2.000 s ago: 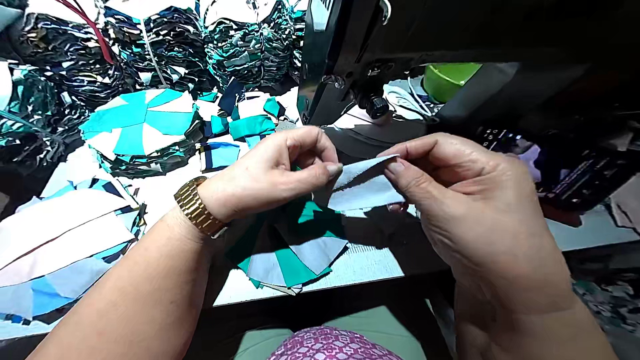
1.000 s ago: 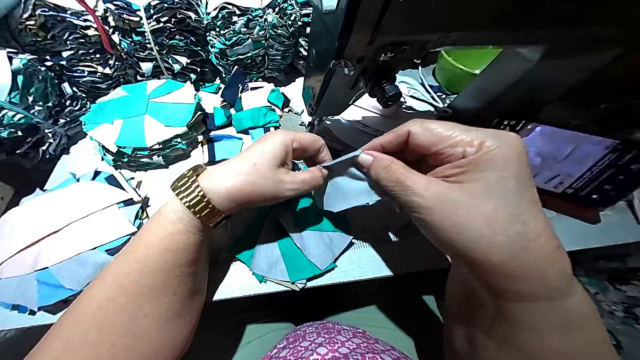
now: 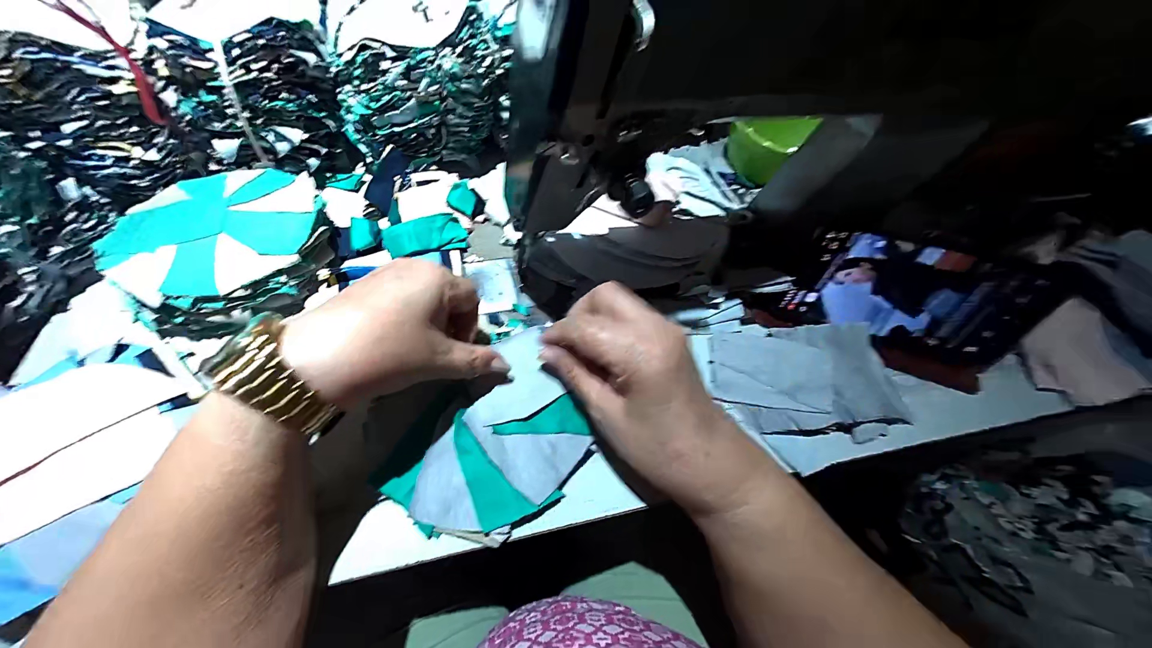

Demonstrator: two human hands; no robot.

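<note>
My left hand (image 3: 405, 333), with a gold watch or bracelet at the wrist, pinches the left side of a light grey fabric piece (image 3: 517, 382) between thumb and fingers. The right side of that piece is between the thumb and forefinger of my right hand (image 3: 621, 378). It lies over a stack of round pieced green and grey fabric patches (image 3: 486, 477) near the table's front edge. Behind my hands stands the head of a sewing machine (image 3: 576, 153); its needle is hard to make out.
A stack of green and white patches (image 3: 211, 234) stands at left, beside white and blue ones (image 3: 81, 423). Bundled fabric scraps (image 3: 243, 90) line the back. Grey fabric pieces (image 3: 792, 378) lie at right, near a phone with a lit screen (image 3: 909, 288). A green bowl (image 3: 769, 148) is behind the machine.
My hands have come down with the grey piece, which now lies over the green and grey stack. Earlier they held it raised, folded or edge-on. The view has shifted somewhat.
</note>
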